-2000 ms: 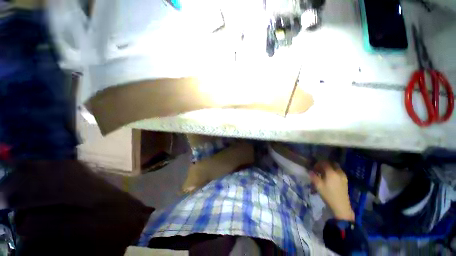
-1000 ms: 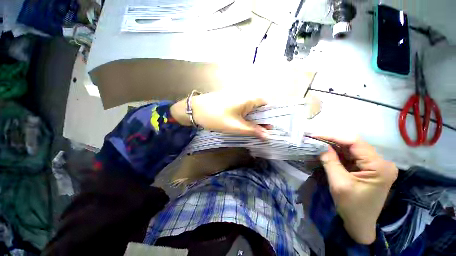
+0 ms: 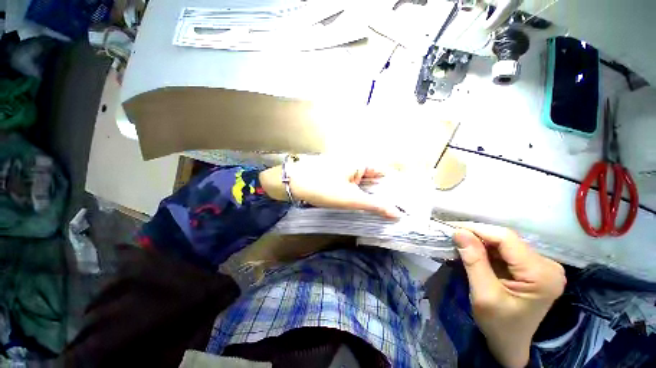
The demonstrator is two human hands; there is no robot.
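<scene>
A striped white fabric piece [image 3: 345, 224] lies along the table's front edge above my lap, partly washed out by glare. My left hand [image 3: 334, 188] rests on it from the left, fingers on the fabric. My right hand [image 3: 507, 277] pinches its right end between thumb and forefinger. A tan curved piece [image 3: 223, 121] lies flat on the table behind my left forearm; its middle is lost in glare, and a tan rounded end [image 3: 451, 170] shows at the right. The presser foot area [image 3: 444, 72] is behind the bright spot.
Striped slotted pieces [image 3: 237, 27] lie at the back left. A teal-edged phone [image 3: 573, 86] and red-handled scissors [image 3: 608, 198] lie at the right. Checked cloth [image 3: 316, 295] covers my lap. Green bags [image 3: 29, 194] are on the floor at left. Dark striped cloth [image 3: 604, 309] is at lower right.
Both hands have come up from below onto the table edge with the striped piece between them. Over the last second the striped piece has settled lower and flatter. The view has shifted slightly.
</scene>
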